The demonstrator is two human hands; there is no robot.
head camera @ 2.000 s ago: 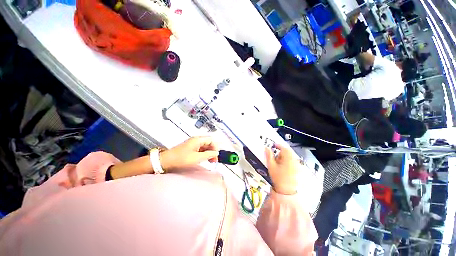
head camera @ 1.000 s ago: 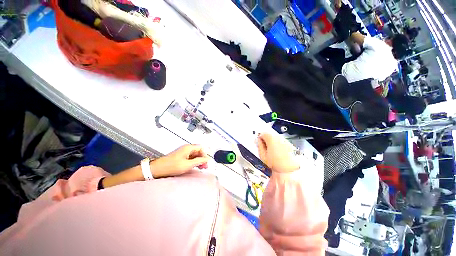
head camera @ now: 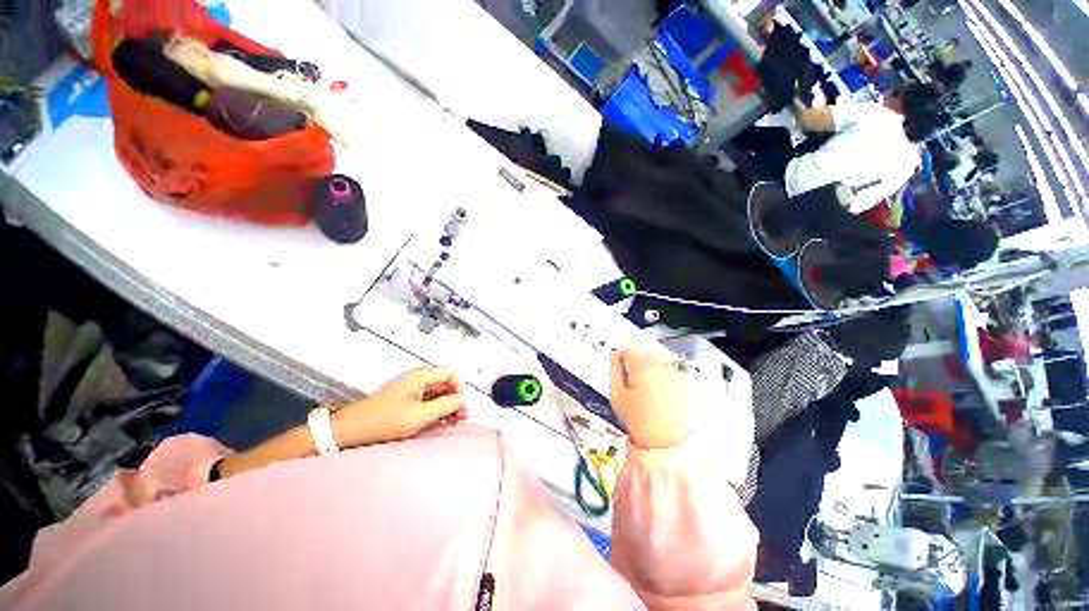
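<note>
The white sewing machine head (head camera: 525, 287) lies across the table, its metal needle area (head camera: 424, 304) toward the left. My left hand (head camera: 412, 406) is at the table's near edge, fingers curled and close together; whether thread is pinched there cannot be seen. My right hand (head camera: 651, 394) is bent over the grey end of the machine, fingertips partly hidden. A black cone with a green centre (head camera: 517, 389) lies between my hands, touched by neither. Snips with green and yellow handles (head camera: 594, 480) lie beside my right sleeve. A green-topped spool (head camera: 623, 289) is on the machine's far side.
A red-orange bag (head camera: 203, 167) with dark and cream bundles stands at the upper left. A black cone with a magenta centre (head camera: 343, 213) is beside it. Black cloth (head camera: 681, 221), a thread stand (head camera: 824, 272) and checked fabric (head camera: 794, 376) are at the right. A person in white (head camera: 857, 155) is beyond.
My left hand has drawn back from the green-centred cone toward the table's near edge. My right hand has turned and curled over the machine's end. The view has shifted somewhat.
</note>
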